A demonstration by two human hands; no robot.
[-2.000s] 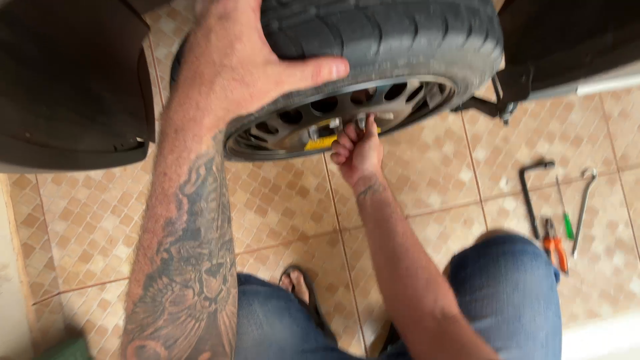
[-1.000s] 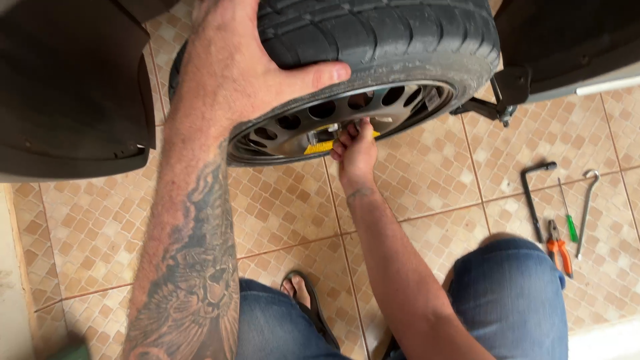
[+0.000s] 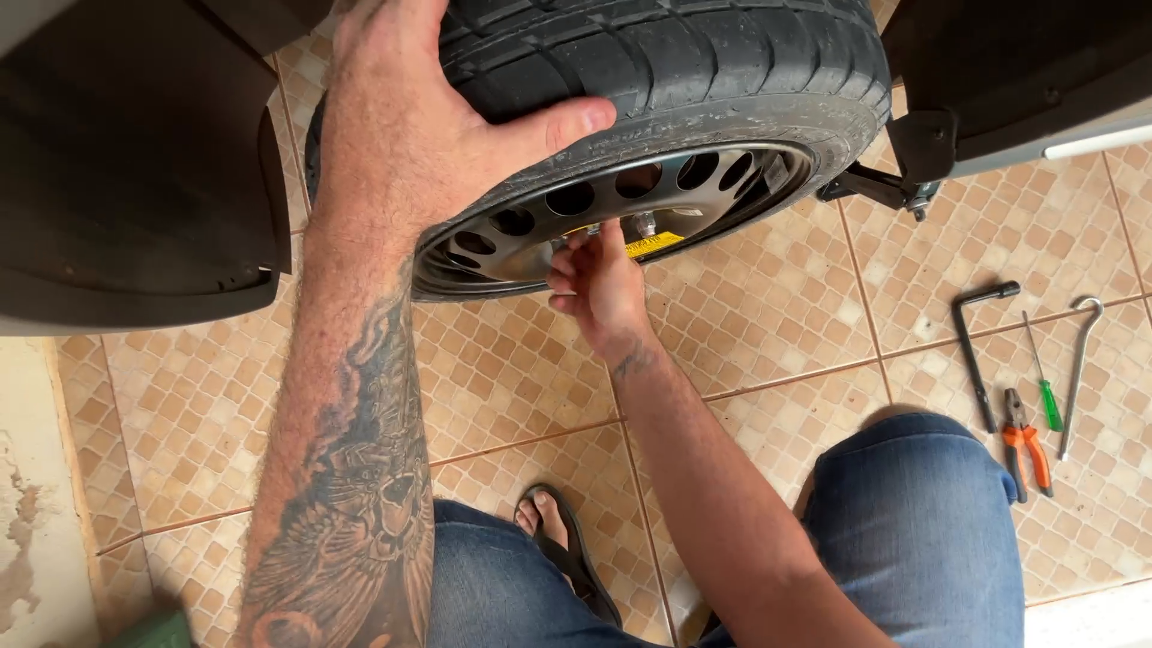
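A car wheel with a black rubber tire (image 3: pixel 720 67) and a dark steel rim (image 3: pixel 531 202) stands in the wheel arch. My left hand (image 3: pixel 423 135) lies spread over the tire's tread and shoulder, thumb pointing right. The fingers of my right hand (image 3: pixel 598 279) are bent at the rim's hub, with thumb or forefinger raised; what they touch is partly hidden, probably a wheel bolt. Just right of those fingers a metal wheel bolt (image 3: pixel 645 225) sits in the rim, beside a yellow label (image 3: pixel 655 244) that bears writing.
On the tiled floor at right lie an L-shaped wheel wrench (image 3: pixel 967 360), orange-handled pliers (image 3: pixel 1017 436), a green-handled screwdriver (image 3: pixel 1048 405) and a hooked metal rod (image 3: pixel 1075 387). A jack (image 3: pixel 877 184) stands right of the wheel. Dark car bodywork (image 3: pixel 135 162) flanks it at left.
My right hand's fingers have shifted and turned at the hub, and a wheel bolt right of them now shows more plainly. My left hand stays on the tire.
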